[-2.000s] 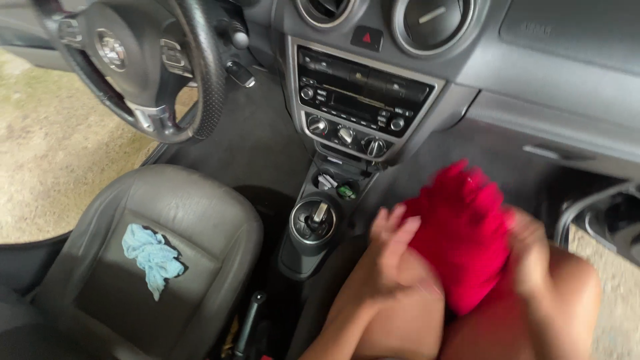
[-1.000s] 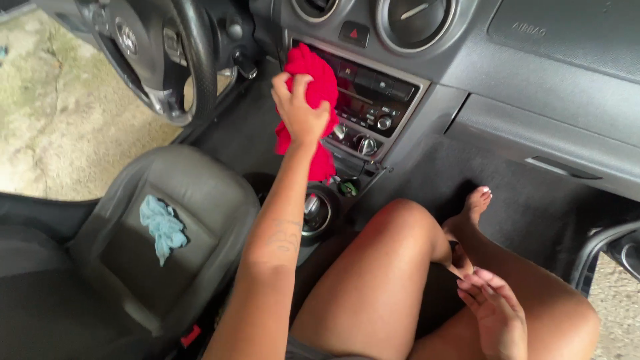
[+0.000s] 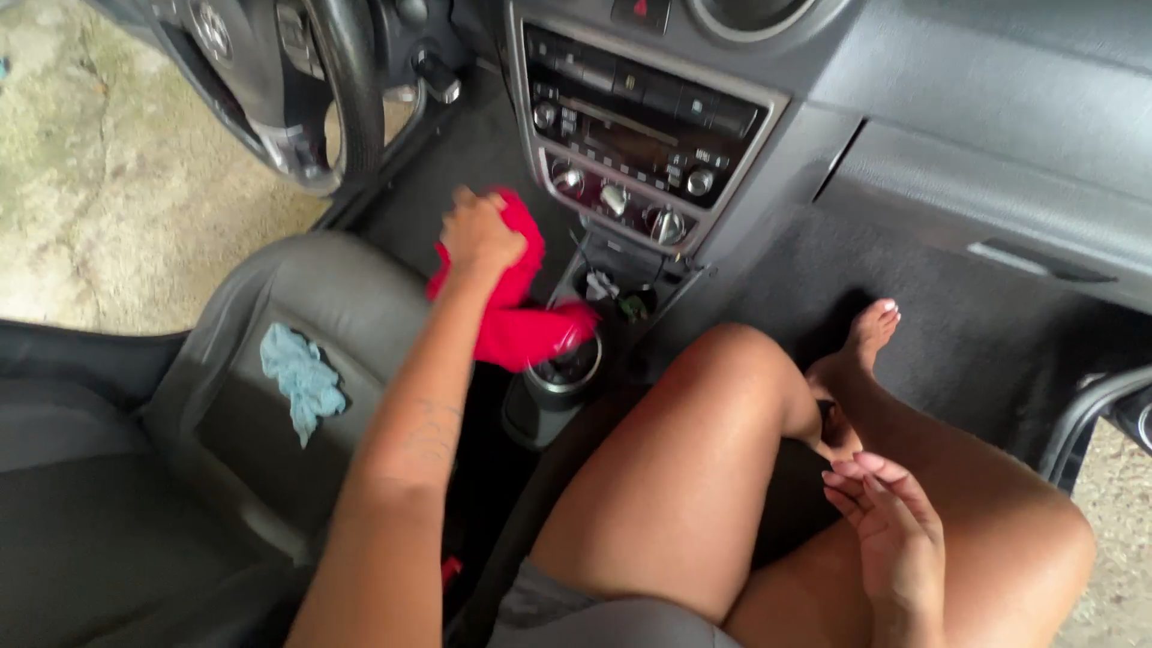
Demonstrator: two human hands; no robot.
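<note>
My left hand (image 3: 483,232) grips a bright red cloth (image 3: 517,333), blurred by motion, beside the lower centre console. One end of the cloth hangs over the gear lever's ringed base (image 3: 576,367). Just to the right of the cloth stands the dashboard panel with a car radio (image 3: 621,135) and round climate knobs (image 3: 615,199). My right hand (image 3: 891,522) holds nothing; its fingers are loosely curled and apart, above my bent leg.
A crumpled light blue cloth (image 3: 301,378) lies on the grey driver's seat (image 3: 297,261). The steering wheel (image 3: 355,99) is at the upper left. Small items sit in the console tray (image 3: 621,292). The glove compartment (image 3: 1008,207) is at the right, above a bare foot (image 3: 871,328).
The red cloth, first near both hands above my lap, was then against the radio in my left hand. Now my left hand has it lower, off the radio, beside the console.
</note>
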